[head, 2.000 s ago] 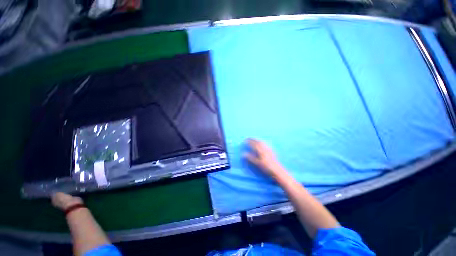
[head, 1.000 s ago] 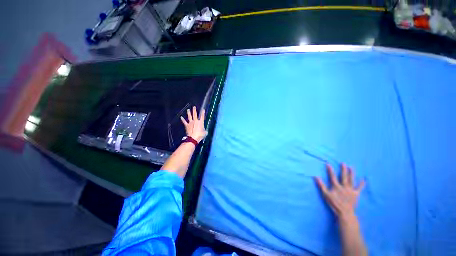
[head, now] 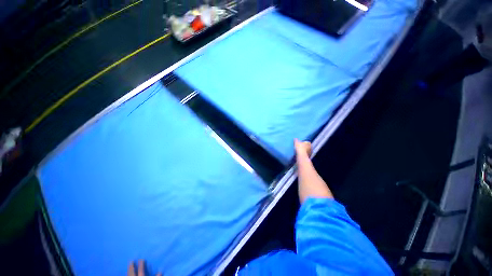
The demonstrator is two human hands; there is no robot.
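Observation:
A light-blue padded pallet (head: 145, 178) lies nearest in front of me. A second padded pallet (head: 259, 81) lies beyond it to the upper right, with a dark gap between them. My right hand (head: 303, 147) is at the near corner of the second pallet, beside the line edge rail. It is small and blurred, and I cannot tell whether it grips the cloth edge. My left hand (head: 140, 268) is cut off by the bottom edge. Only its fingertips show, apart, over the near pallet, with nothing seen in them.
Bare conveyor bars (head: 229, 148) show in the gap. A black panel (head: 323, 13) lies on blue cloth at the top. The silver line edge rail (head: 345, 118) runs along the near side. A bin (head: 202, 24) stands beyond the line. Green bench surface (head: 21, 215) shows at the left.
The view has swung right. The panel on the green bench has left view. My left hand is off that panel and at the bottom edge. My right hand has moved to the second pallet's corner.

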